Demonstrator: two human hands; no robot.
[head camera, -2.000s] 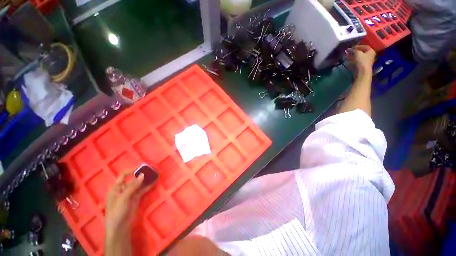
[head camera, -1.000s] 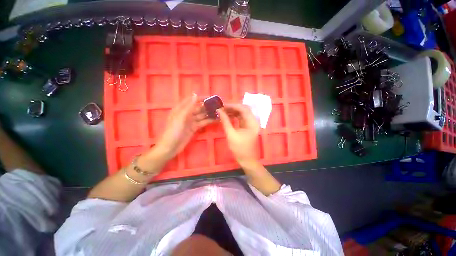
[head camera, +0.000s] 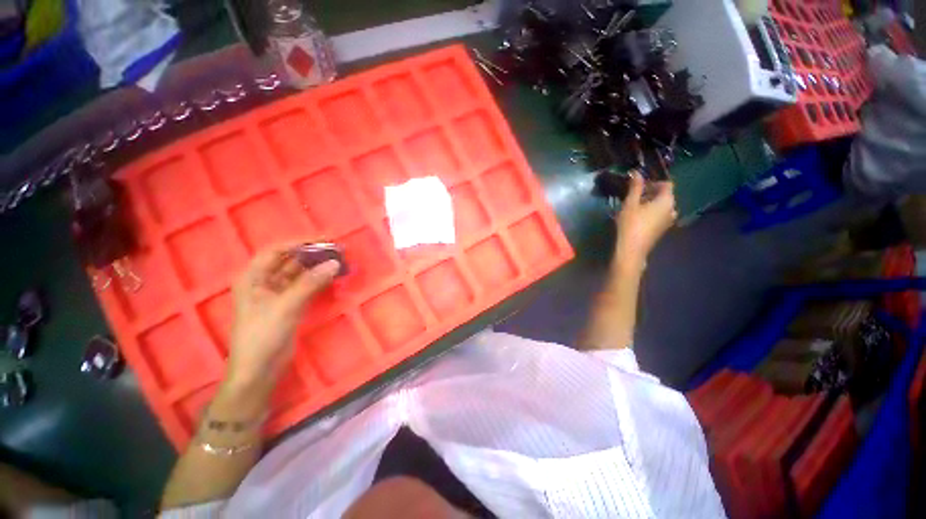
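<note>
My left hand (head camera: 269, 304) holds a small dark square watch case (head camera: 323, 257) with a silver rim between thumb and fingers, just above the red tray (head camera: 208, 238). A white wiping cloth (head camera: 420, 212) lies on the tray, to the right of that hand. My right hand (head camera: 644, 215) is at the near edge of the binder clip pile (head camera: 614, 86), its fingertips closed around a dark clip (head camera: 652, 190); the fingers partly hide it.
More clips (head camera: 100, 228) stand on the tray's left edge. Several watch cases (head camera: 101, 357) lie on the green bench at left. A clear bottle (head camera: 301, 56) stands behind the tray. A white machine (head camera: 726, 66) and a loaded red tray (head camera: 817, 76) are at far right, near another person's sleeve (head camera: 894, 132).
My right hand has left the watch case and moved right to the clip pile. My left hand still holds the case, now alone. The camera view has turned.
</note>
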